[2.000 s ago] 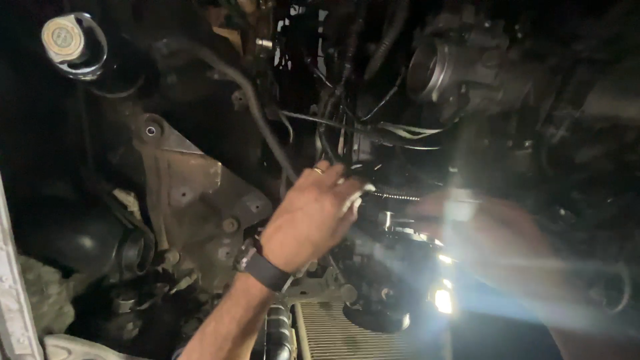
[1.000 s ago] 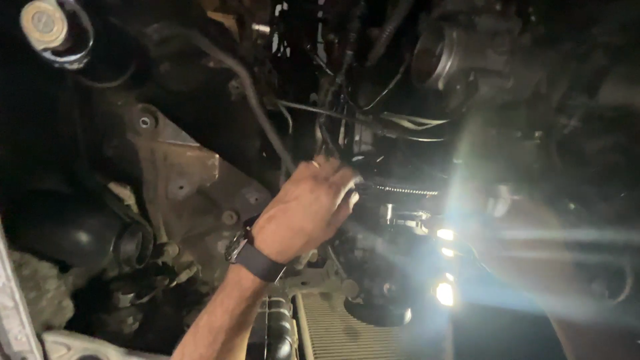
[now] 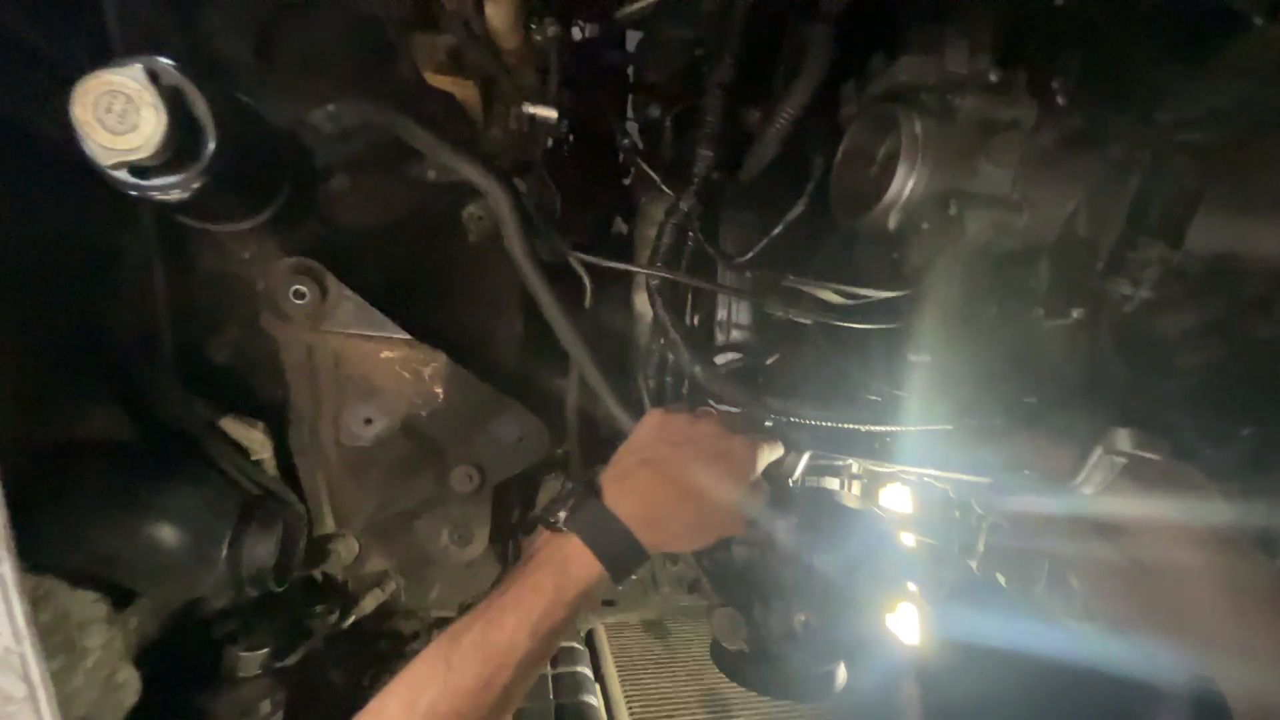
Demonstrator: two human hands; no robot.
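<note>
My left hand (image 3: 690, 480), with a dark watch strap at the wrist, reaches in among wiring and hoses in a dark engine bay. Its fingers are curled beside a ribbed conduit (image 3: 860, 425) and the lower end of a dark hose (image 3: 530, 270); what lies under the fingertips is hidden. Right of the thumb is a shiny metal part (image 3: 830, 472). My right hand (image 3: 1150, 500) is faint behind strong glare at the right, close to a pale metal piece (image 3: 1105, 458); its fingers and any hold cannot be made out.
A bolted metal bracket (image 3: 400, 430) stands left of the hand. Bright lights (image 3: 903, 622) shine at lower right, near a round dark housing (image 3: 790, 640) over a finned radiator core (image 3: 670, 660). A round metal opening (image 3: 880, 165) is at upper right, a capped cylinder (image 3: 120, 115) at upper left.
My left hand has shifted right and slightly down relative to the bracket, nearer the shiny metal part. The pale metal piece by my right hand shows more distinctly now.
</note>
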